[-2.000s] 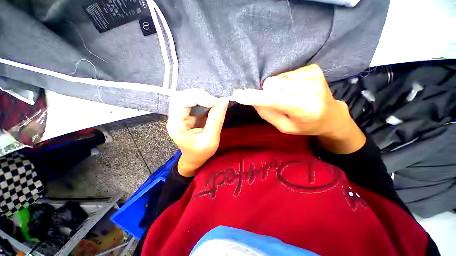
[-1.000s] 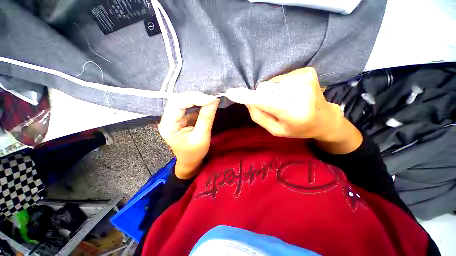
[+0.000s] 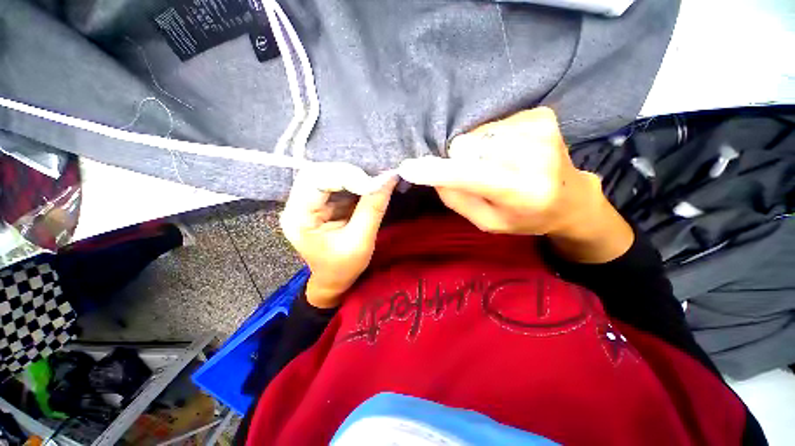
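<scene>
A grey garment (image 3: 375, 78) lies spread over the white table, with its turned-up hem (image 3: 209, 161) along the edge nearest my body. White binding (image 3: 131, 135) runs along the hem, and two white lines run up from it beside a black care label (image 3: 205, 26) and a small size label (image 3: 265, 43). My left hand (image 3: 336, 222) pinches the hem between thumb and fingertips. My right hand (image 3: 519, 179) is closed on the hem just to the right, its fingertips almost touching the left ones. No needle can be made out between them.
Dark garments with white tabs (image 3: 723, 253) are piled at the right. Red plaid cloth under clear plastic (image 3: 39, 196) lies at the left table edge. Below left are a blue bin (image 3: 248, 353), a metal rack (image 3: 157, 396) and a checkered item (image 3: 33, 314). Loose thread curls on the garment.
My hands shifted slightly left and then back right along the hem, staying close together. The cloth near the right hand has gathered into different folds.
</scene>
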